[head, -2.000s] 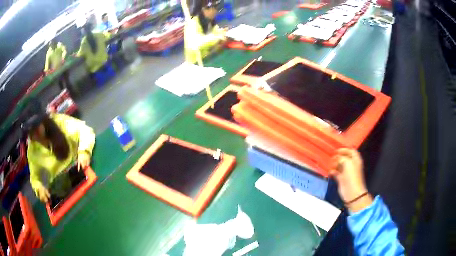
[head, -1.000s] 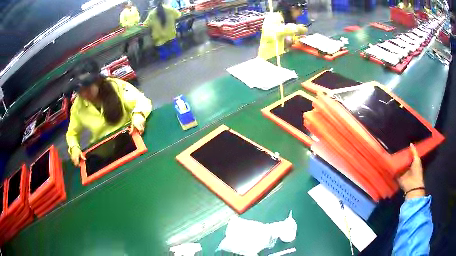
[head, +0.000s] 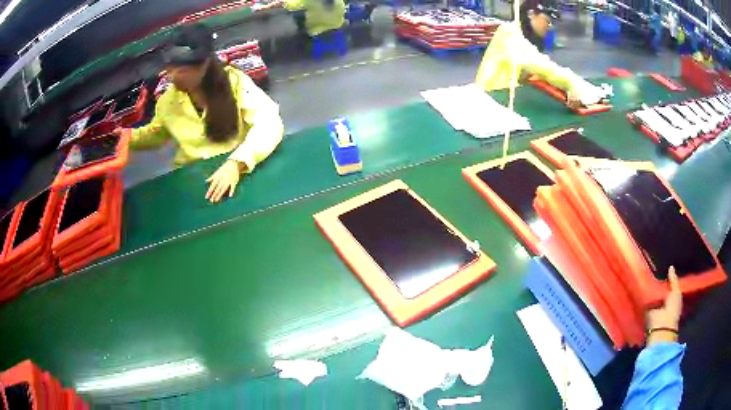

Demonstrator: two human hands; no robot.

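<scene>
My right hand [head: 664, 311], in a blue sleeve, grips the near corner of an orange-red foam tray [head: 704, 279]. Its thumb is over the rim; the fingers are mostly hidden underneath. The tray holds a glossy black display panel [head: 664, 223] and lies tilted on a leaning stack of orange foam trays [head: 589, 260]. The stack rests on a blue block [head: 567, 314]. A second black panel [head: 405, 242] lies in its own foam tray [head: 365, 274] on the green bench in the middle. My left hand is not in view.
White crumpled plastic [head: 417, 364], a small white wipe [head: 301, 370] and a paper sheet [head: 553, 352] lie near. A tape dispenser [head: 344, 148] stands across. One person [head: 212, 120] handles trays at left; another person [head: 521, 60] works at the back. Tray stacks [head: 88, 220] stand left.
The view has turned right. My right hand stays at the tray's near corner. The person at left has moved a panel tray onto the stacks on the left.
</scene>
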